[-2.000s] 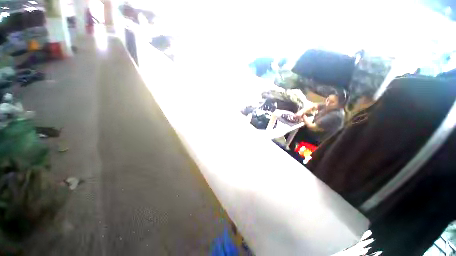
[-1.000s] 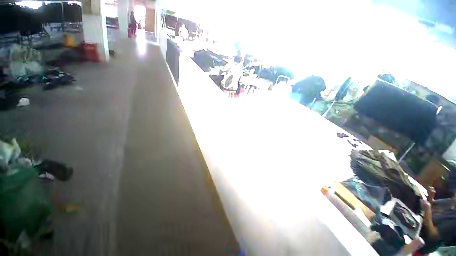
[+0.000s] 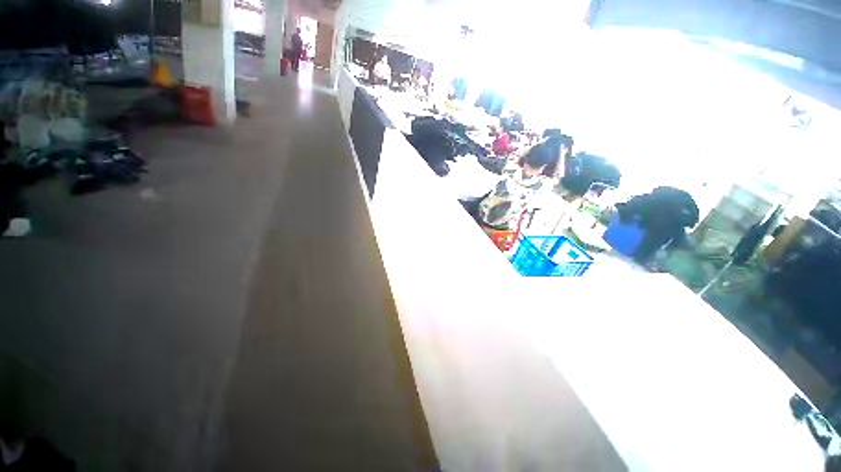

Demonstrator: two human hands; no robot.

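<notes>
Neither of my hands is in the picture. A low white wall (image 3: pixel 461 369) runs from the bottom edge away along the right side of the walkway. A grey floor (image 3: pixel 304 350) lies in front of me, with a thin yellowish line along the wall's foot. A tiny dark blue trace shows at the bottom edge; it is too small to tell what it is.
Beyond the wall are a blue basket (image 3: pixel 551 256), a seated person (image 3: pixel 518 189) and dark heaps. On the left are a pillar (image 3: pixel 210 64), a red crate (image 3: pixel 196 104) and dark cloth (image 3: pixel 106 164) on the floor. A person (image 3: pixel 296 49) stands far ahead.
The view has moved forward along the wall. The green sack at left and the nearer worker at right have left the picture. The blue basket has come into view. The blue strands at the bottom have nearly gone.
</notes>
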